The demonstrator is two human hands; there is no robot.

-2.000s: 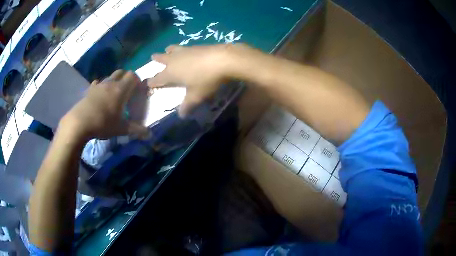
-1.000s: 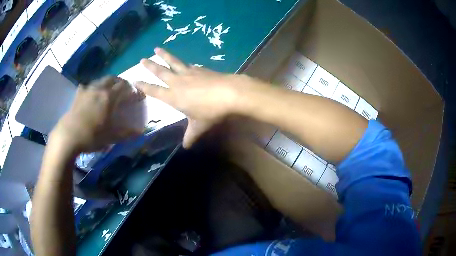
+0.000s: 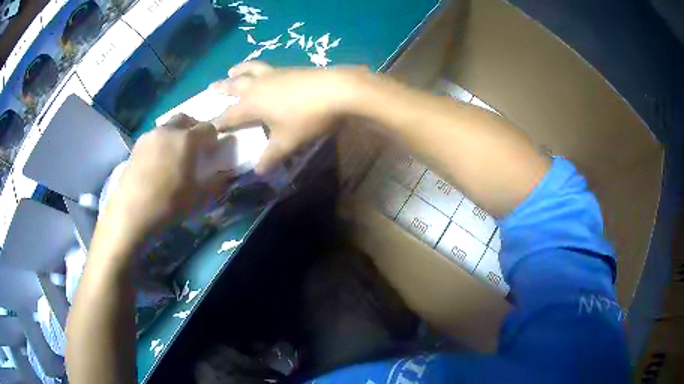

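Note:
White-topped retail boxes stand at the table's near edge; one top [image 3: 249, 144] shows between my hands, another white top [image 3: 196, 107] just behind it. My right hand [image 3: 279, 105] reaches across from the right, its fingers and thumb spread around the near box from above. My left hand [image 3: 169, 159] is curled over the box's left end; its fingertips are blurred and partly hidden. Left of it, open retail boxes have pale grey lids [image 3: 75, 148] standing up, with whitish wrapped products [image 3: 51, 322] partly visible.
Closed retail boxes [image 3: 109, 61] with dark fronts stand in rows at the far left. Small white scraps [image 3: 319, 49] lie on the green table [image 3: 367, 26], others near its front edge. A deep brown master carton [image 3: 585, 135] at right holds white box tops [image 3: 454, 251] below my right forearm.
My right hand's spread, extended fingers have bent around the near box, and the hand has moved slightly back. My left hand has moved a little right. More carton contents show below my right forearm.

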